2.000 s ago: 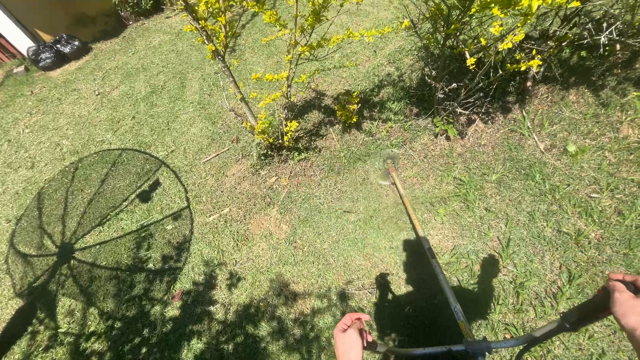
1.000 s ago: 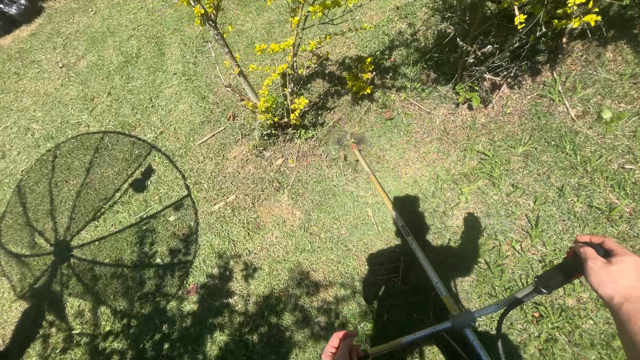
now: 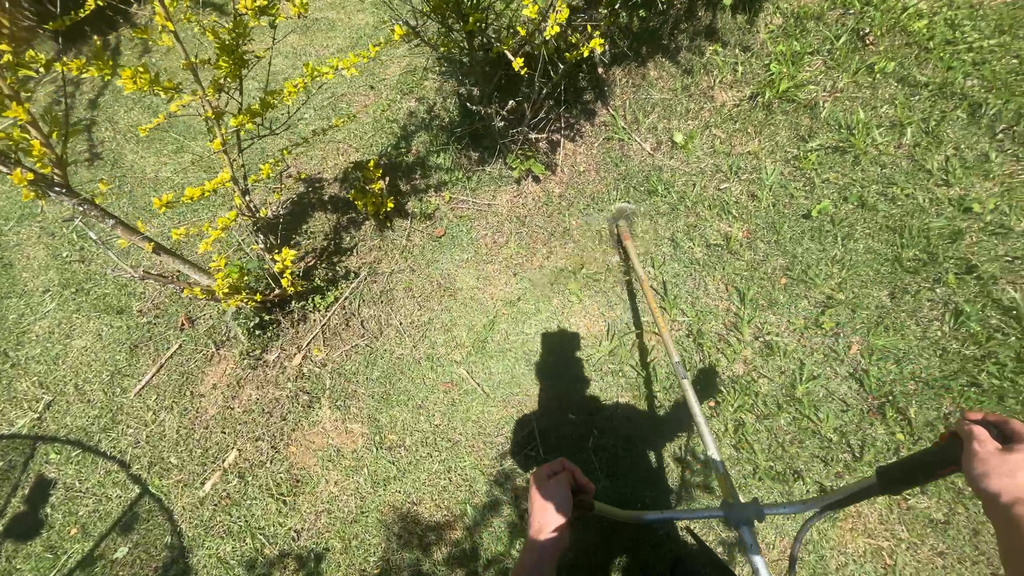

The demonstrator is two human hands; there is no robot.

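A brush cutter's long metal shaft (image 3: 680, 368) runs from the bottom of the view up to its cutting head (image 3: 623, 214), which is blurred over the grass. A curved handlebar (image 3: 664, 515) crosses the shaft at a dark clamp (image 3: 742, 512). My left hand (image 3: 557, 492) is closed around the bar's left end. At the right edge, my right hand (image 3: 992, 452) grips the black handle (image 3: 920, 470) on the other end, and a cable curves down below it. The engine is out of view.
A yellow-leaved shrub (image 3: 216, 272) with several thin stems stands at left. Behind the head grows a darker bush (image 3: 520, 80). Fallen sticks (image 3: 156, 368) lie on the lawn. Taller grass (image 3: 880, 320) is at right. My shadow and a round dish-like shadow fall on the ground.
The cutting head has swung right, away from the yellow-leaved shrub's base. Both hands have stayed on the handlebar. The view has turned to the right since a second ago.
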